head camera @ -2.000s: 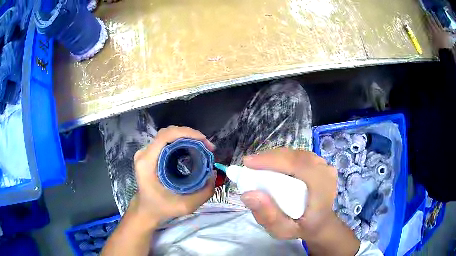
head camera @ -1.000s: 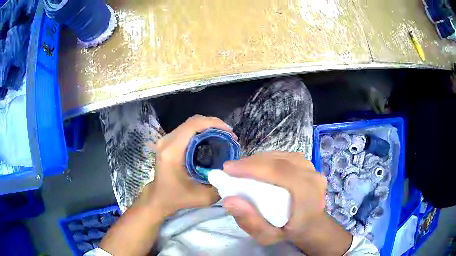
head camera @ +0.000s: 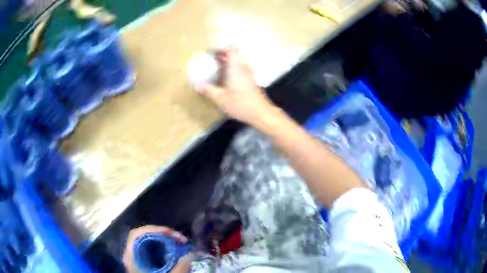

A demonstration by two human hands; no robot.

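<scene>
My left hand (head camera: 134, 245) is at the bottom edge, partly cut off, wrapped around a blue shell (head camera: 152, 253) with its open end facing up. My right hand (head camera: 232, 88) is stretched out over the tan bench, its fingers around the white glue bottle (head camera: 203, 69), which is blurred. Whether the bottle touches the bench is unclear. Several joined shell-and-base pieces (head camera: 109, 61) stand in rows at the left of the bench, their pale frilly edges down.
A blue bin (head camera: 398, 123) of pale ruffled base rings stands at my right. A blue bin edge (head camera: 50, 229) is at lower left. A yellow cutter (head camera: 324, 13) lies on the bench (head camera: 155, 114). A dark-clothed person (head camera: 422, 64) is at upper right. A red stool (head camera: 230, 241) shows between my legs.
My right hand has moved the bottle from the shell's opening out over the bench. My left hand and shell now appear lower left. The view has turned left, showing more standing pieces.
</scene>
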